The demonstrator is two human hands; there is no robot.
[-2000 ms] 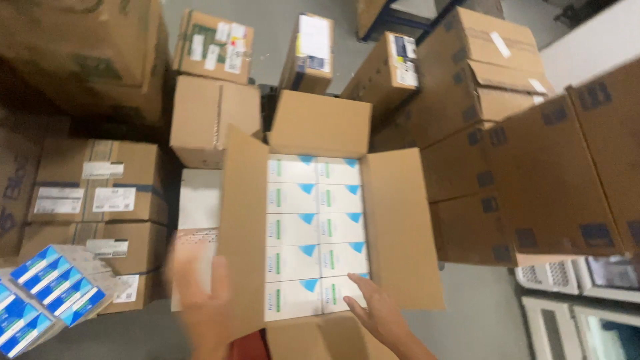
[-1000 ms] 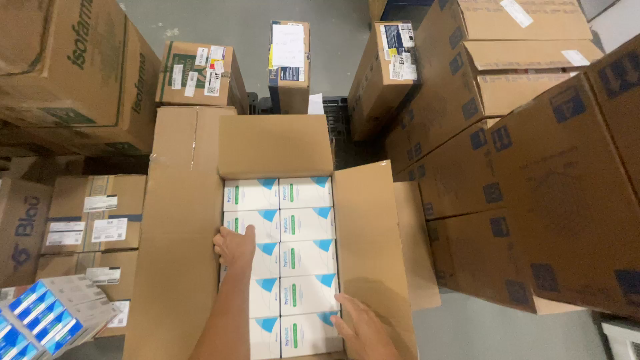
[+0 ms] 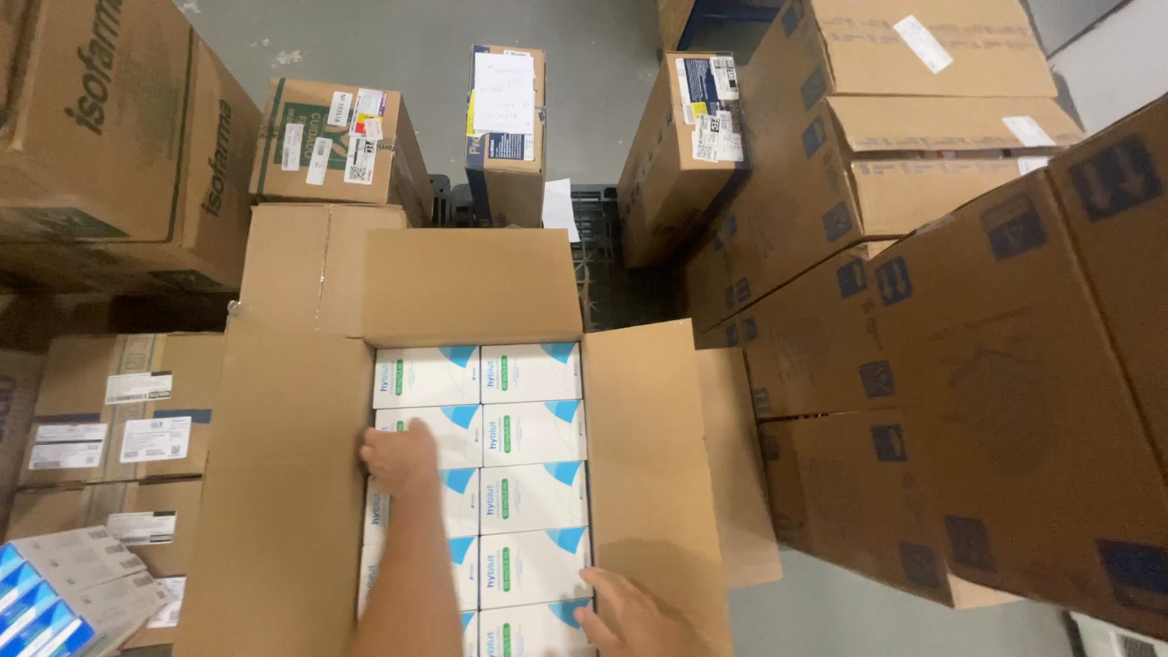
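An open cardboard carton (image 3: 643,411) holds two columns of white medicine boxes (image 3: 534,497) with blue corners and green marks. My left hand (image 3: 401,456) lies over the left column, its fingers bent at the carton's left inner wall; whether they grip a box cannot be made out. At the lower right, my right hand (image 3: 630,611) rests with fingers apart at the edge of the right column, beside the carton's right wall. The carton's near end is out of view.
Closed cardboard boxes (image 3: 137,401) are stacked at left, near blue-and-white packs (image 3: 55,602). Tall carton stacks (image 3: 958,392) stand close at right. Beyond the open carton are three labelled boxes (image 3: 506,119) and a black pallet (image 3: 598,265).
Two seconds ago my left hand was outside the carton's left flap; it has moved inside, onto the left column. My right hand stays near the right column's edge. The view has shifted.
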